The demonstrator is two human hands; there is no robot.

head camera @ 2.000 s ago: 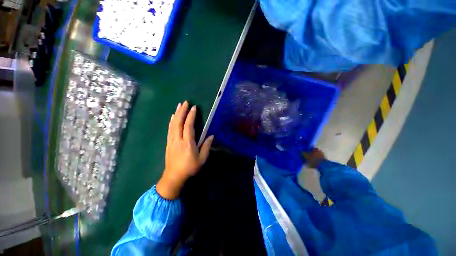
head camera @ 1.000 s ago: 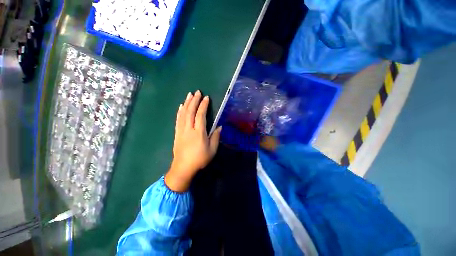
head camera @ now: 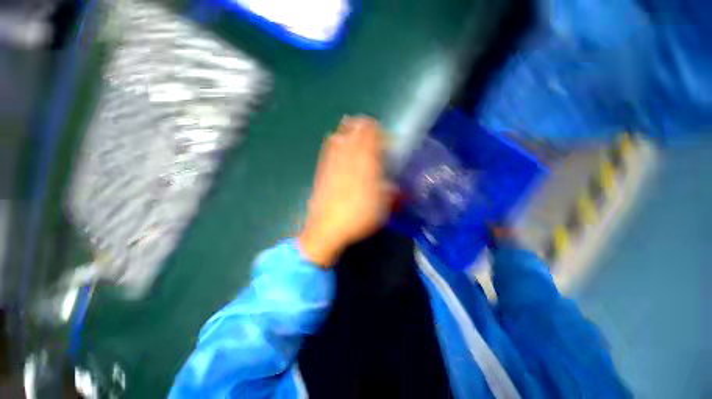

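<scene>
The picture is strongly blurred. My left hand point(head camera: 347, 187) is at the edge of the green bench top point(head camera: 289, 132), its fingers close together; a pale streak lies beside it along the edge, and I cannot tell if the hand holds anything. My right hand point(head camera: 501, 234) is small and mostly hidden by its sleeve, at the near right rim of the blue bin below the bench point(head camera: 511, 167). Its grip on the rim cannot be made out. Clear crumpled plastic point(head camera: 441, 183) lies in the bin.
A large clear blister tray point(head camera: 164, 140) filled with small units lies on the left of the bench. A blue parts bin point(head camera: 300, 37) with white contents is cut off at the top. A neighbour's blue sleeve point(head camera: 601, 70) is at upper right. Yellow-black tape point(head camera: 585, 206) marks the floor.
The view has shifted and blurred. My right hand has moved from the plastic inside the bin to its near right rim. My left hand's spread fingers have drawn together at the bench edge.
</scene>
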